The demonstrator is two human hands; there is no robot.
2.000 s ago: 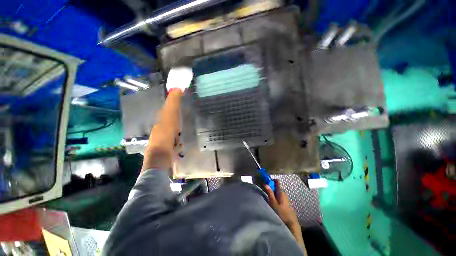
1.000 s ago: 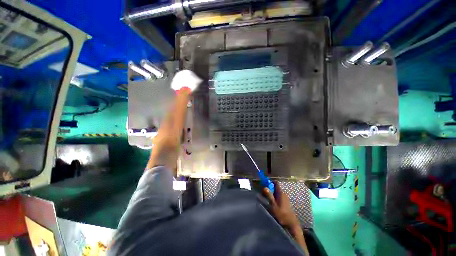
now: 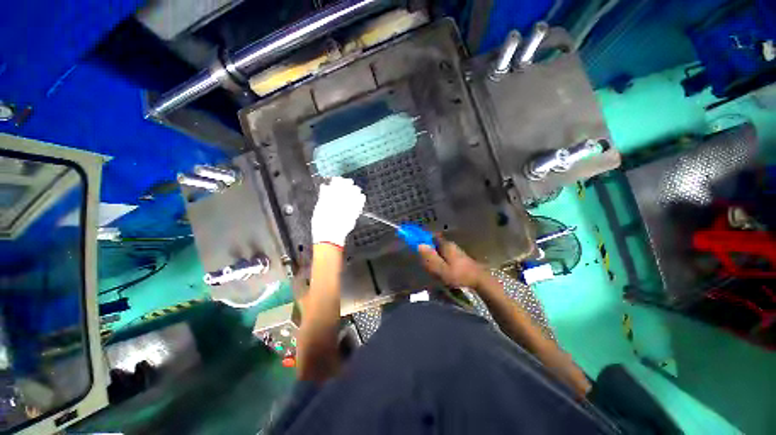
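Observation:
The dark steel mould plate (image 3: 438,204) with rows of small cavities lies on the press bed. A pale teal moulded sheet (image 3: 368,146) lies over its upper rows. My left hand (image 3: 338,211), in a white work glove, is over the plate's left side, just below the sheet's left end; its fingertips are near the sheet, and whether it grips anything is unclear. My bare right hand (image 3: 448,262) is shut on the blue handle of an air blow gun (image 3: 415,235). The gun's thin nozzle points left across the lower cavities, its tip beside the glove.
Steel side plates with upright pins (image 3: 551,110) flank the press bed. A control box (image 3: 277,331) with coloured buttons is below left. A framed window panel (image 3: 51,289) stands far left. A red object (image 3: 733,242) is on a metal surface at right. A fan guard shows lower right.
My left hand has moved from beside the plate down and in over its left side. My right hand has raised the blow gun, which now lies flatter, pointing left. The view has tilted.

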